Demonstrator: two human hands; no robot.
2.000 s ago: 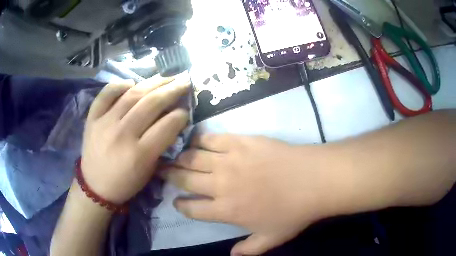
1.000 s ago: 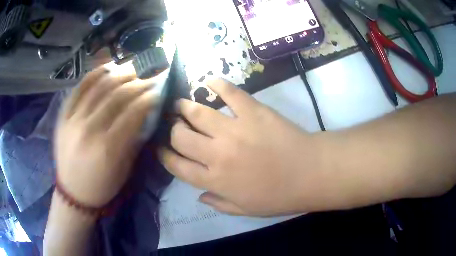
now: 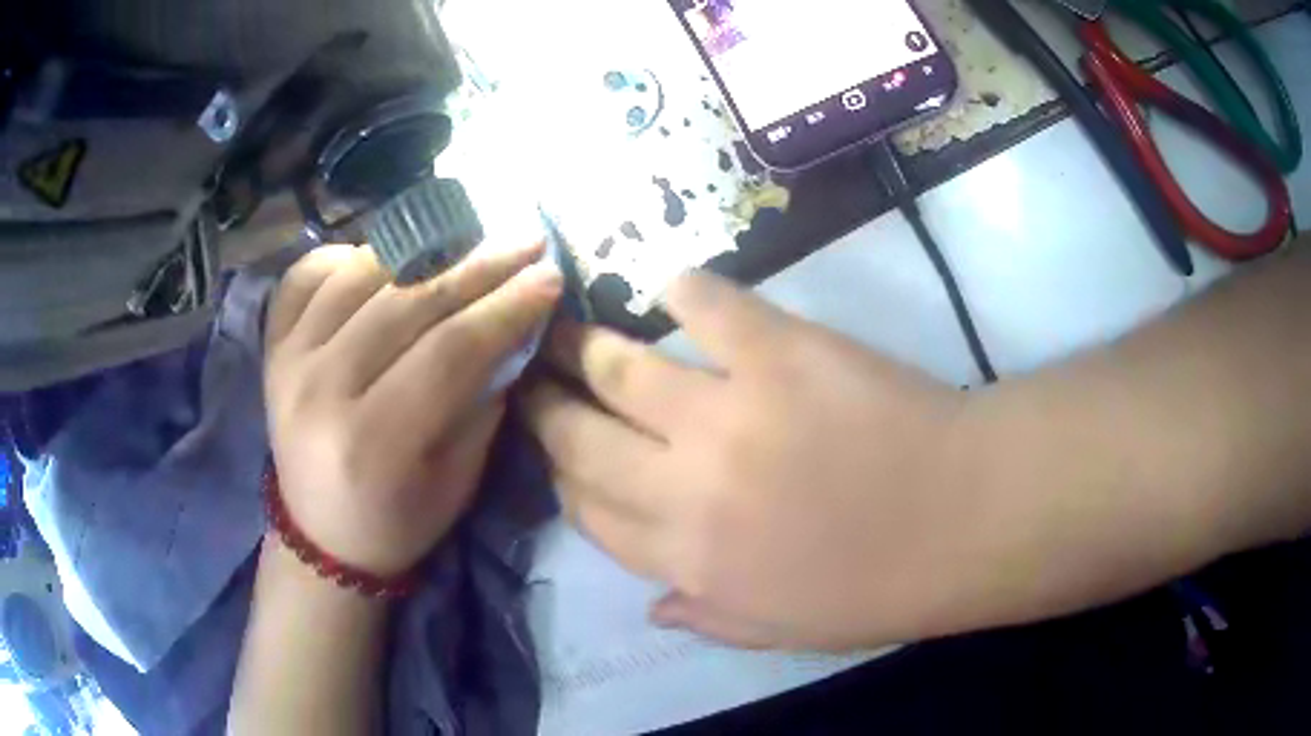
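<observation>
A dark purple-grey shell panel (image 3: 460, 611) with a pale grey-blue lining piece (image 3: 144, 496) lies under and left of my left hand (image 3: 396, 410). My left hand presses the cloth flat beside the ridged grey knob (image 3: 426, 230) of the sewing machine (image 3: 108, 216). My right hand (image 3: 776, 467) is at the cloth's right edge, its fingertips on the dark edge near my left fingertips. The needle area is hidden by glare and my left fingers.
A lit smartphone (image 3: 820, 72) stands on the worn machine bed (image 3: 647, 187), with a black cable (image 3: 942, 281) running across the white table (image 3: 1050, 273). A black pen-like tool (image 3: 1107, 151) and red and green handled scissors (image 3: 1201, 173) lie at the upper right.
The view has shifted a little. My right hand has moved up from lower on the cloth to its edge near the bed. The cloth edge between my hands has changed shape.
</observation>
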